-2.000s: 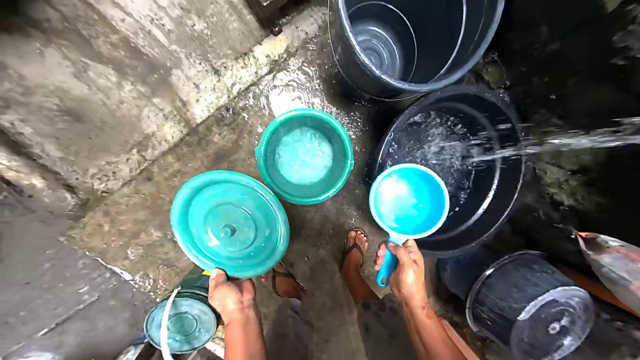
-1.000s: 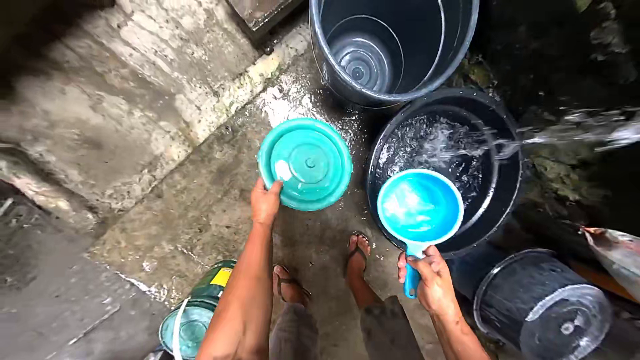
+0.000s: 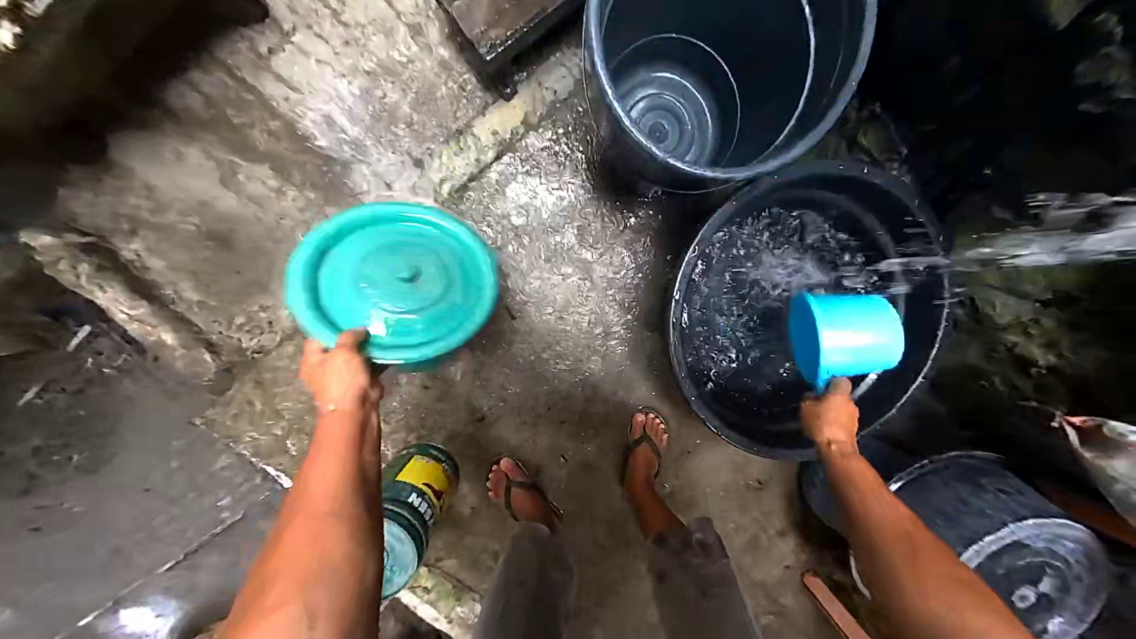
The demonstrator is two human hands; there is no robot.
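Note:
In the head view my left hand [image 3: 342, 373] grips the near rim of a teal plastic lid [image 3: 399, 280] with a small centre knob; any pail beneath it is hidden, though a little teal shows under its lower edge. My right hand [image 3: 832, 417] is closed on the handle of a blue plastic dipper [image 3: 848, 335], which is tipped on its side over a large black tub [image 3: 685, 355]. A stream of water [image 3: 1021, 244] comes from the right and splashes into the water inside this tub.
A tall black bucket [image 3: 595, 98] stands behind the tub. Another black bucket [image 3: 967, 497] lies at lower right, near a wooden strip [image 3: 832, 606]. A green container with a yellow label [image 3: 424, 479] stands left of my sandalled feet [image 3: 524, 493]. A rough concrete wall [image 3: 293, 98] rises at upper left.
My left hand has moved the lid left, off the wet patch of floor near the wall. My right hand has tipped the dipper, which was upright a second ago.

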